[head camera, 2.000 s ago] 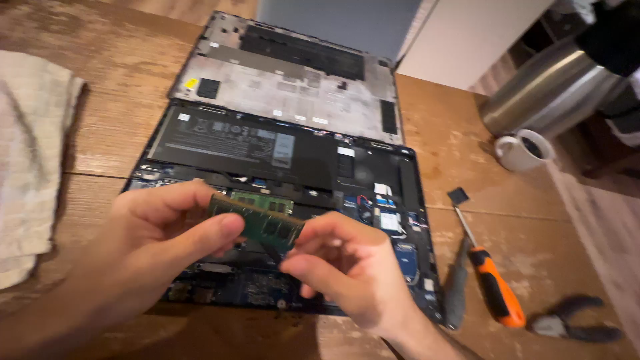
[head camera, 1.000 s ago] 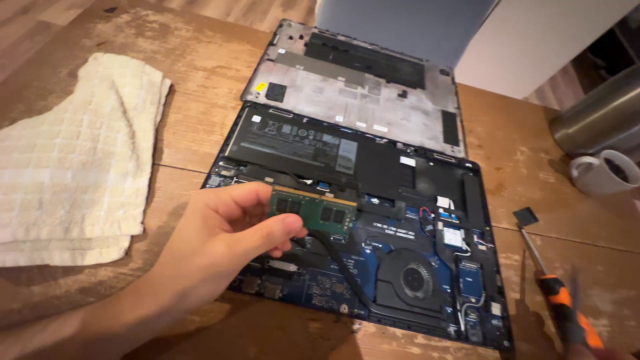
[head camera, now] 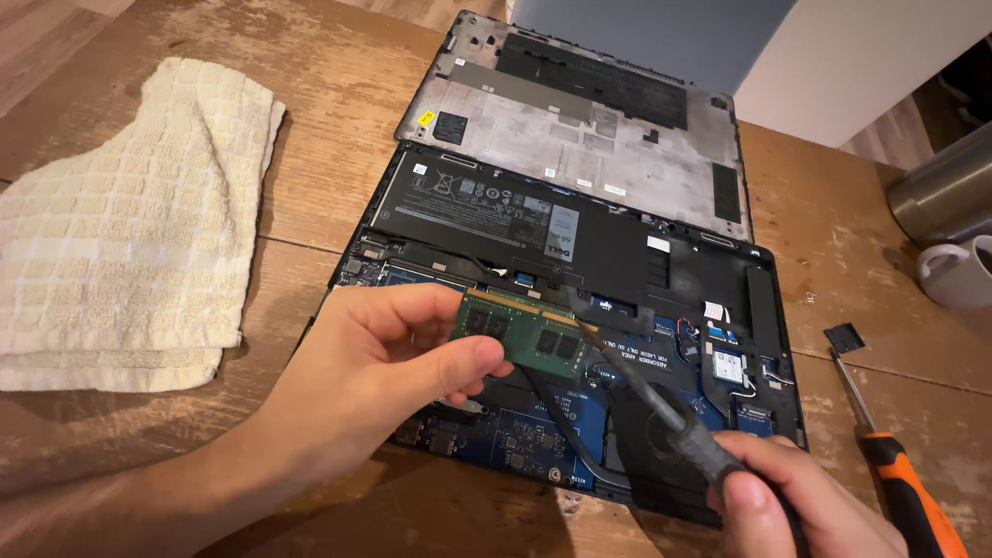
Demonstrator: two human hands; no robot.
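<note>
A green RAM module (head camera: 523, 333) is pinched between the thumb and fingers of my left hand (head camera: 403, 349), its gold contacts facing up and away. My right hand (head camera: 790, 496) grips a dark-handled tool (head camera: 694, 442), probably a screwdriver, whose thin shaft points at the module's right end; whether the tip touches it I cannot tell. Beneath both hands lies an opened laptop (head camera: 535, 434) with its blue circuit board, black fan and black Dell battery (head camera: 480, 209) exposed. The laptop's removed bottom cover (head camera: 542, 139), inner side up, lies beyond the battery. My right hand hides part of the laptop's near right corner.
A cream cloth (head camera: 139, 232) lies at the left on the wooden table (head camera: 310, 201). On the right are an orange-and-black screwdriver (head camera: 907, 488), a small black square piece (head camera: 844, 338), a white mug (head camera: 957, 271) and a metal vessel (head camera: 945, 186). A grey-blue panel (head camera: 651, 39) stands behind the cover.
Two seconds ago both hands held the module; one second ago only my left hand did. My right hand has come back into view with the dark-handled tool, which earlier lay beside the orange screwdriver.
</note>
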